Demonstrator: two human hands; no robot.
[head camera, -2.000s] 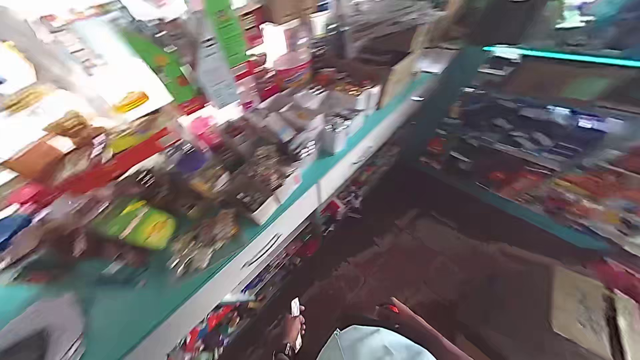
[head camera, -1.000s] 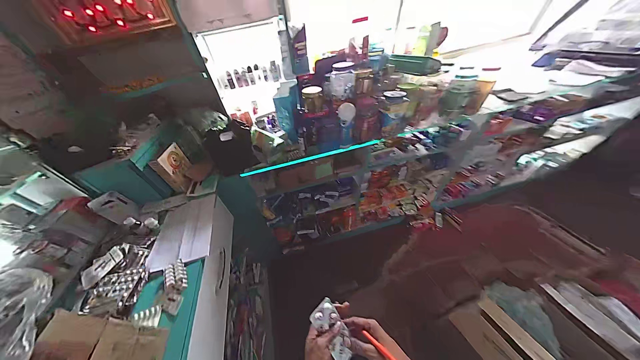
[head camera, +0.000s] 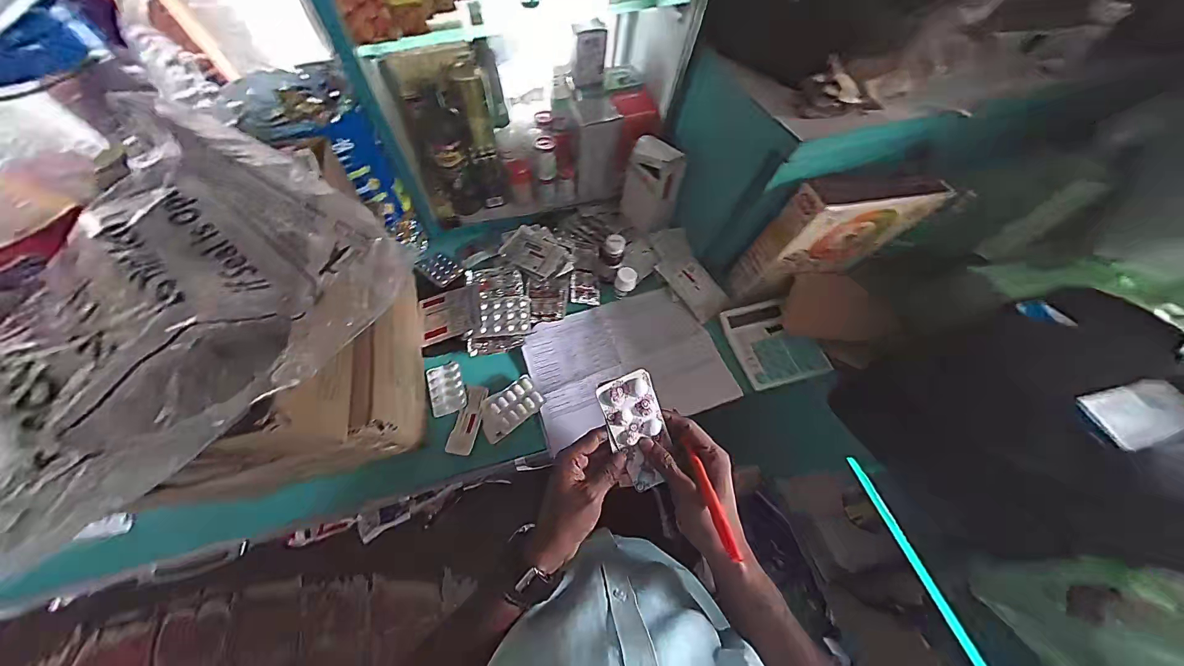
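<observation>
My left hand (head camera: 583, 490), with a watch at its wrist, grips the lower left of a blister pack of tablets (head camera: 631, 407). On the other side, my right hand (head camera: 689, 467) holds the same pack's lower right, and a red pen (head camera: 712, 504) lies along that hand. Some of the pack's pockets look pressed in or opened. A second strip seems to lie under it, partly hidden by my fingers. Behind the hands an unfolded printed paper sheet (head camera: 638, 347) rests on the green counter. Two blister strips (head camera: 447, 388) (head camera: 514, 409) and a narrow packet (head camera: 466, 422) are left of it.
A cardboard box (head camera: 361, 388) under a plastic bag (head camera: 194, 240) stands at left. Piled blister packs (head camera: 502, 316) and small white-capped bottles (head camera: 625, 281) lie behind the sheet. At right are a calculator-like device (head camera: 775, 347) and a carton (head camera: 832, 231). Bottles (head camera: 462, 139) stand on a shelf.
The view has swung strongly, now facing the counter with the paper. My hands held the blister pack and red pen a second ago too; both now show larger, above the counter's edge.
</observation>
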